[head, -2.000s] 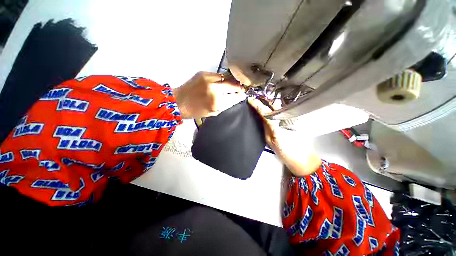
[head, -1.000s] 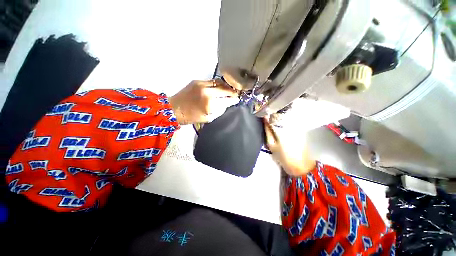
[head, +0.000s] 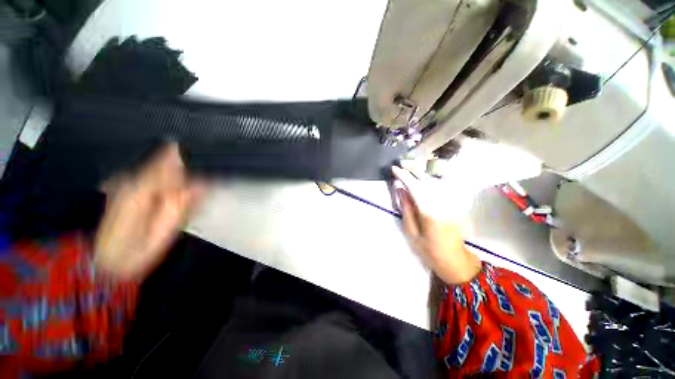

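Observation:
The black fabric panel lies flat from the needle area out to the left. A zipper with shiny silvery teeth runs lengthwise along it. The panel's right end is at the presser foot and needle. My left hand is motion-blurred over the panel's lower left part; whether it grips the fabric cannot be told. My right hand is just right of the needle, fingertips at the panel's right end; its grip is hidden by glare and the fabric edge.
The sewing machine head fills the upper right. Red-handled snips lie on the machine bed. A stack of black panels is at the upper left. A shiny black heap is at the lower right. A thin tan-edged guide sits below the panel.
The rounded black piece is now seen as a long panel stretched leftward with its zipper showing. My left hand has moved from the needle to the far left. My right hand has stayed near the needle.

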